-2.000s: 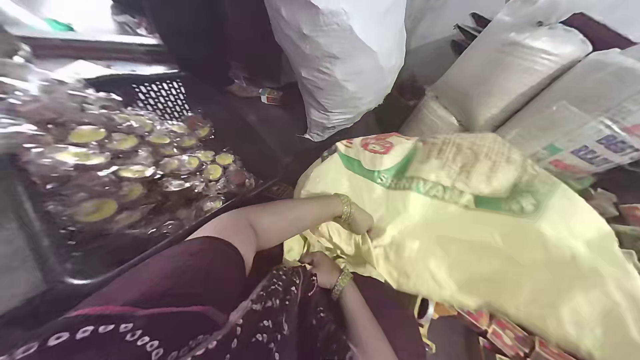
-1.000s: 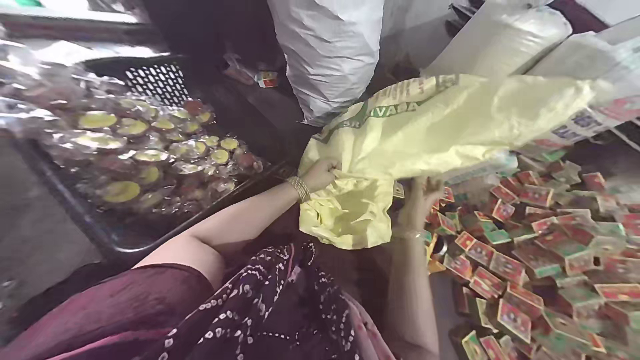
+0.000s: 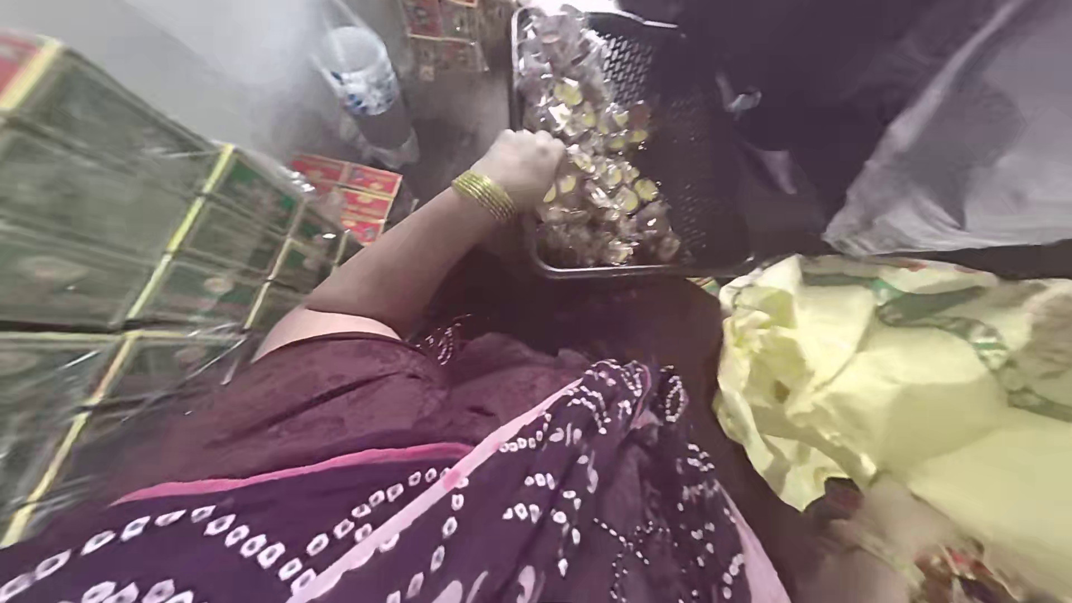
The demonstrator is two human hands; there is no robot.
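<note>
My left hand (image 3: 521, 167), with gold-coloured bangles at the wrist, is curled over the left rim of a black plastic crate (image 3: 649, 270). Inside the crate lie many small clear-wrapped packets (image 3: 607, 176) with yellow round parts, some close to my fingers. At the lower right a crumpled yellow woven sack (image 3: 930, 368) with green print lies with its gathered end towards me. My right hand (image 3: 888, 523) is blurred and partly hidden at the sack's lower edge; its fingers cannot be made out.
Stacked green boxes (image 3: 75, 209) in clear wrap stand close on the left. Beyond them are red printed boxes (image 3: 364, 191) and a clear container (image 3: 364, 84) with a blue pattern. A large white sack (image 3: 963, 142) stands at the upper right.
My left hand has let go of the yellow sack and moved left to the crate. The view has swung left. The sack's mouth, spread a second ago, is now crumpled.
</note>
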